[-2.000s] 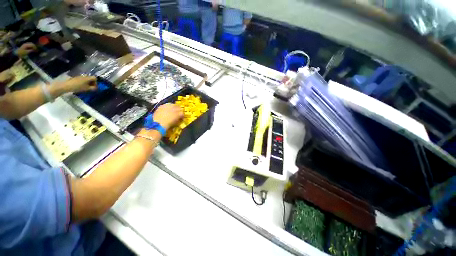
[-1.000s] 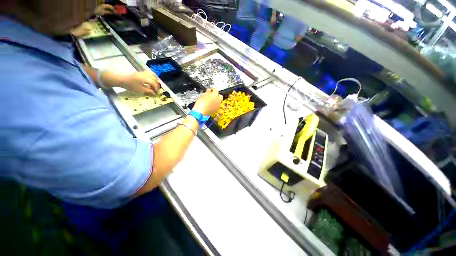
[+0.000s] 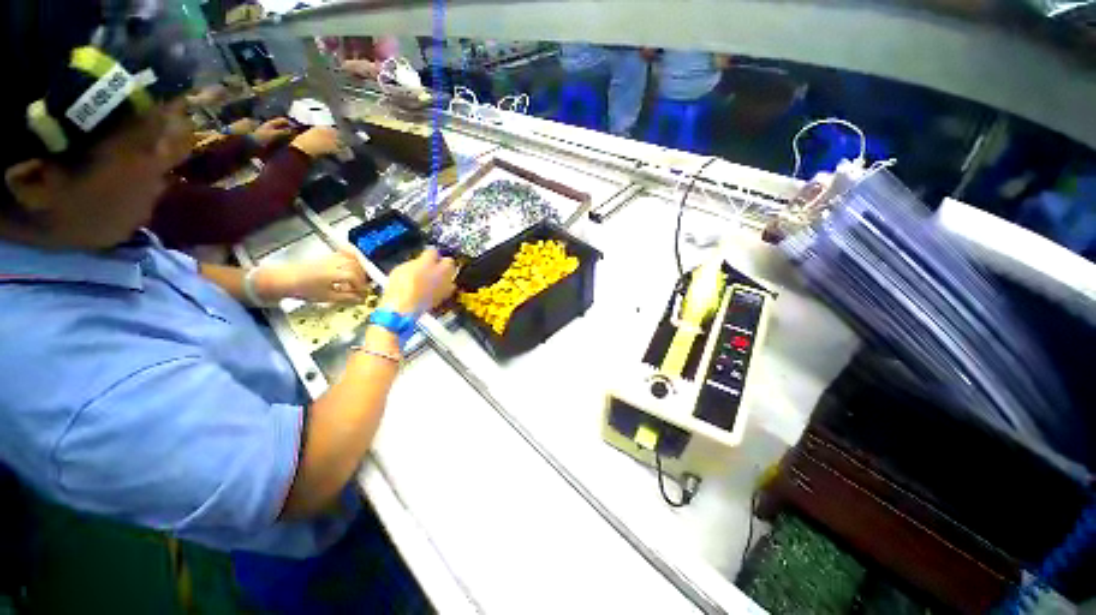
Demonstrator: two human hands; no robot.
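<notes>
Neither of my hands is in the picture. The cream tape dispenser [image 3: 691, 372] with a yellow strip on top and a dark button panel stands on the white bench in front of me. The silver conveyor rail [image 3: 541, 463] runs past it along the white channel. A heap of small green components [image 3: 803, 567] lies in a bin at the lower right, partly cut off by the picture's edge. A reddish-brown slotted stack [image 3: 883, 511] lies behind that bin.
A neighbouring worker in a blue shirt [image 3: 156, 396] sits at the left, hands over a pale board [image 3: 331, 322]. Yellow components [image 3: 523, 286], blue components [image 3: 382, 234] and silver parts [image 3: 499, 214] lie beyond. Clear tubes [image 3: 919, 294] lie at the right. A blue coiled cord [image 3: 438, 108] hangs down.
The view has shifted, and now takes in the neighbouring worker's head and another worker's dark red sleeves. The neighbour's hand near the yellow parts has moved off them towards the board.
</notes>
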